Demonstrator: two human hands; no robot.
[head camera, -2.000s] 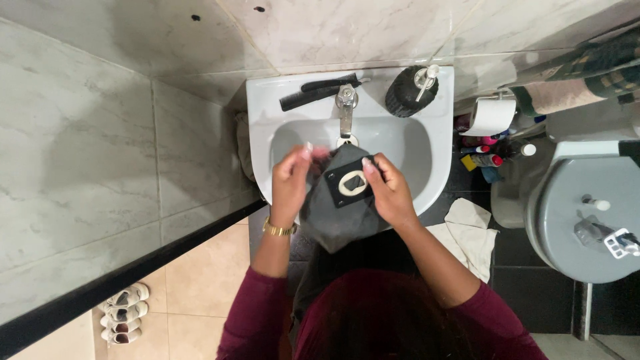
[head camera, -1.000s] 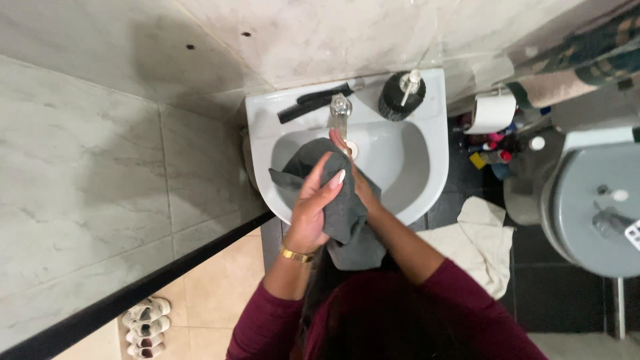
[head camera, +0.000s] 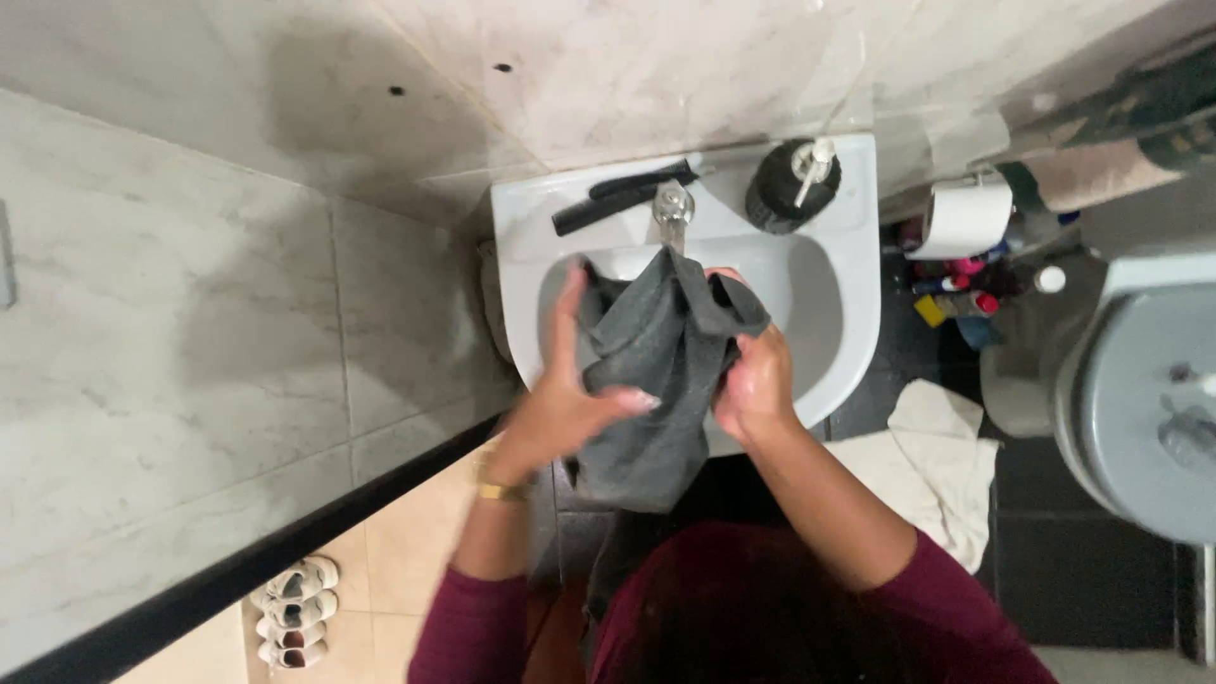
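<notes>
A dark grey cloth item (head camera: 655, 380) hangs in loose folds over the front of the white washbasin (head camera: 845, 332), below the metal tap (head camera: 674, 209). My right hand (head camera: 755, 380) grips its right side, with some fingers hidden in the folds. At its left side is my left hand (head camera: 575, 389), thumb and fingers spread apart around the cloth, the thumb lying against it; the hand is slightly blurred. A gold-coloured band (head camera: 502, 491) is on my left wrist.
Behind the tap lie a black comb (head camera: 608, 204) and another slim black item. A black pump dispenser (head camera: 791, 185) stands at the basin's back right. Farther right are a toilet paper roll (head camera: 969, 217), small bottles, a white cloth (head camera: 926, 470) on the floor and the toilet (head camera: 1140, 408).
The cloth, bunched between my two hands a second ago, now hangs more spread out. My hands have moved apart to its two sides. A dark patch seen on it two seconds ago is out of sight.
</notes>
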